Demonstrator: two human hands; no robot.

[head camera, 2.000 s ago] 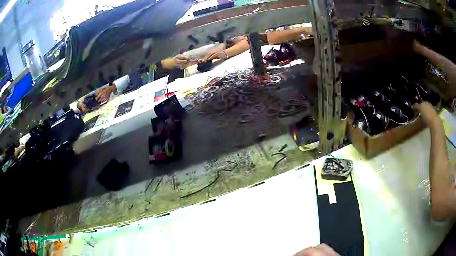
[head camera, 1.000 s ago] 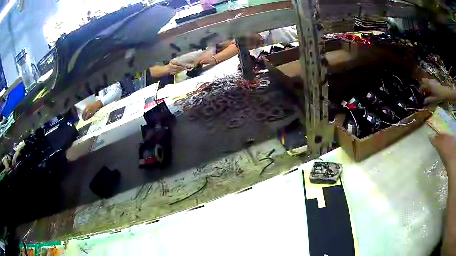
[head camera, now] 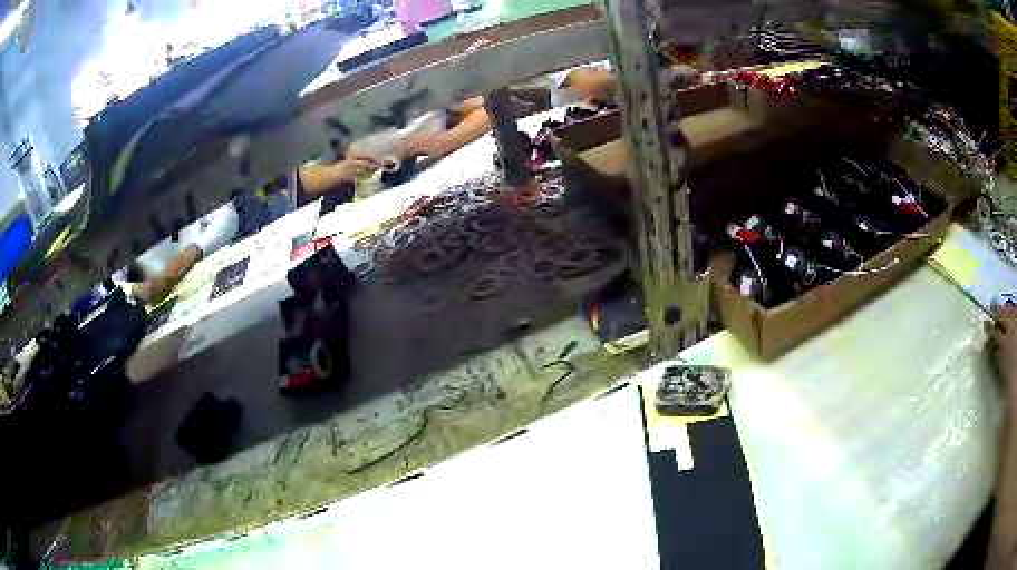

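Observation:
The nearest thing in front of me is a long black mat (head camera: 714, 507) edged with pale yellow on the white bench (head camera: 502, 501). A squarish silver-grey speckled tin (head camera: 693, 389) stands at its head. Neither of my hands can be made out in the picture. At the right edge, a bare forearm (head camera: 1006, 445) with a few cut-off fingers lies by a yellowish paper sheet (head camera: 981, 264). It seems to be a neighbour's, but whose it is cannot be confirmed.
An open cardboard box (head camera: 805, 321) holds many black units right of the metal post (head camera: 658, 178). Behind the bench edge, a shelf (head camera: 446, 323) bears a heap of pale rings (head camera: 480, 239) and black units (head camera: 312, 323). Opposite, a person's hands (head camera: 390, 161) hold a small part.
The view has swung right, so the scene sits further left. A hand at the bottom edge has gone from the picture. The hands in and beside the box have withdrawn, leaving fingers and forearm at right.

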